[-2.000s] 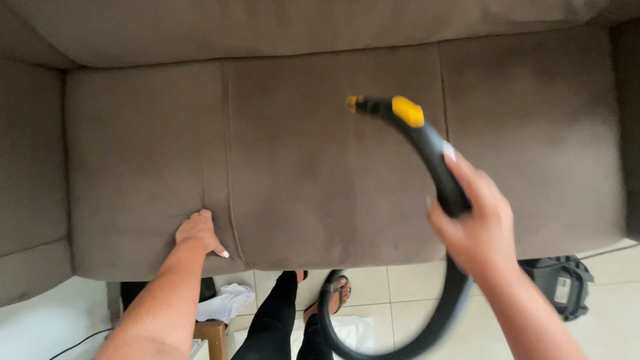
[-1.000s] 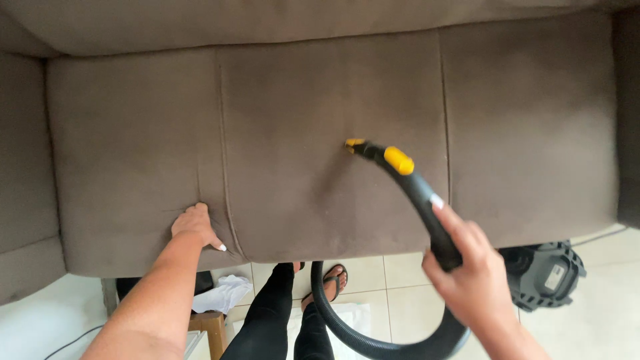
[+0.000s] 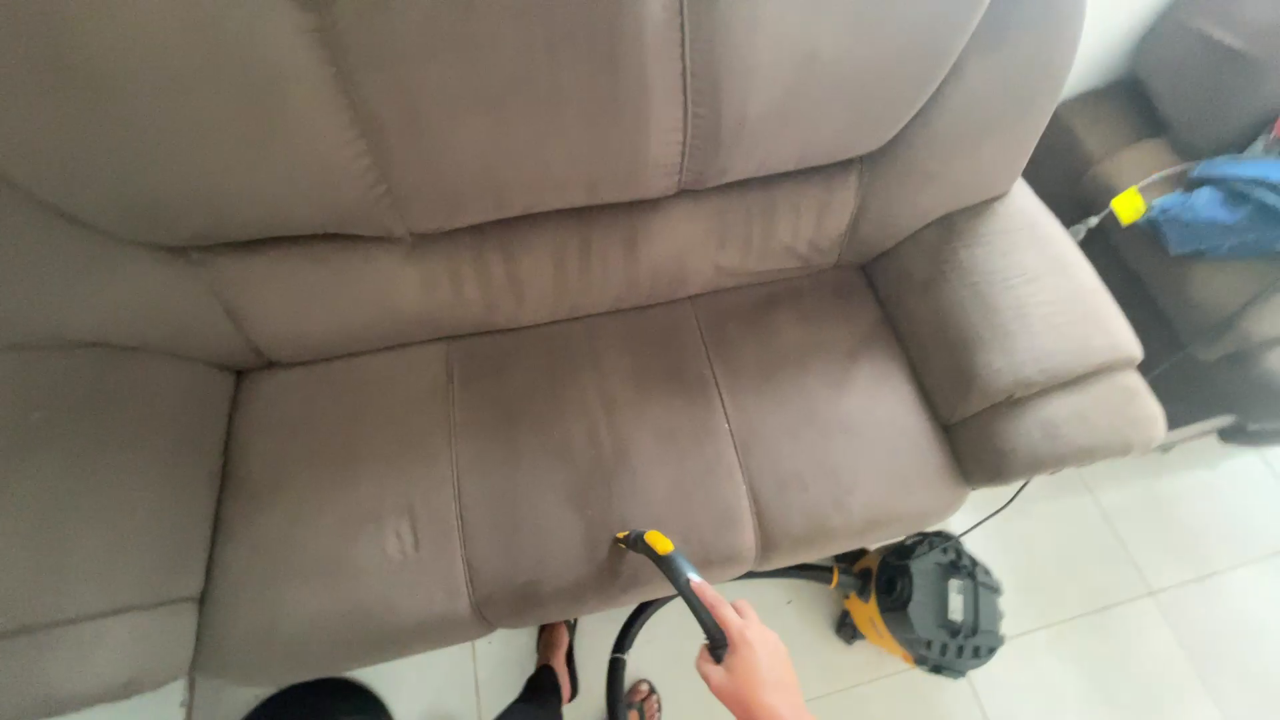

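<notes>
My right hand [image 3: 748, 655] grips the black curved handle of a vacuum hose [image 3: 688, 590] at the lower middle. The handle's yellow-tipped nozzle [image 3: 628, 540] is at the front part of the middle seat of a brown fabric sofa [image 3: 590, 470]. From the handle a black hose loops down and runs under the sofa's front edge to a yellow and black canister vacuum cleaner [image 3: 925, 605] on the floor. My left hand is out of view. Darker and lighter patches show on the middle and right seats.
The sofa's armrest [image 3: 1010, 310] rises at the right, with its backrest [image 3: 520, 120] behind the seats. A thin cable [image 3: 1000, 510] runs from the vacuum to the sofa. My sandalled feet [image 3: 555, 655] stand on the tiled floor. Blue cloth [image 3: 1220, 205] lies on dark furniture at upper right.
My left hand, which pressed on the left seat, has gone from view. The nozzle has moved toward the seat's front edge. The view now takes in the backrest and right armrest.
</notes>
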